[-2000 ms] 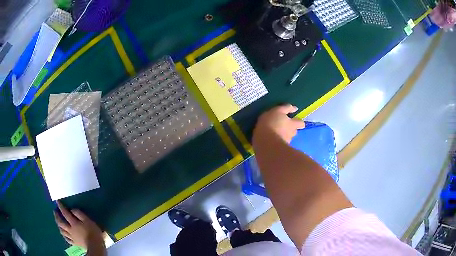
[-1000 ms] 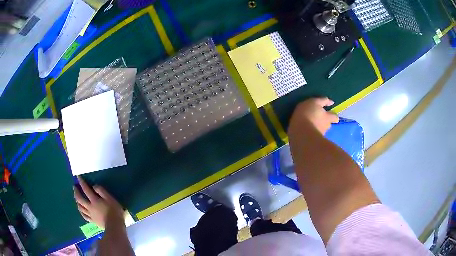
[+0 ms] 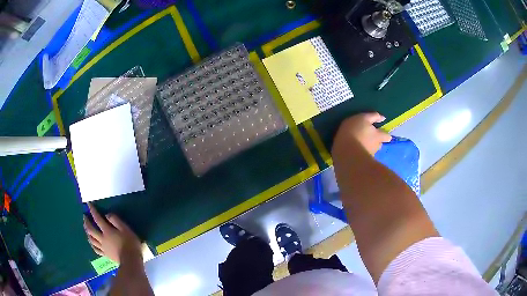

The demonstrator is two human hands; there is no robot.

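My left hand [image 3: 111, 232] rests on the green bench at the lower left, fingers apart and empty, fingertips near the bottom edge of a white card [image 3: 107, 153]. My right hand [image 3: 365, 134] is at the bench's front edge, fingers partly curled; nothing shows in it, and its palm side is hidden. Between them lie a clear-grey blister tray [image 3: 222, 110] with rows of small parts, and a yellow backing sheet [image 3: 292, 75] with small pale pieces on its right side. The white card partly covers thin clear trays [image 3: 147, 104].
A black bench fixture [image 3: 359, 43] with a shiny round post stands at the upper right. A pen-like stick [image 3: 395, 70] lies in front of it. A whiter parts tray [image 3: 429, 16] is beyond. A blue stool [image 3: 401, 162] stands below the bench edge.
Since the first frame the view has shifted, so the bench things appear further right and higher. Both hands keep nearly the same places on the bench. Little differs from one second ago.
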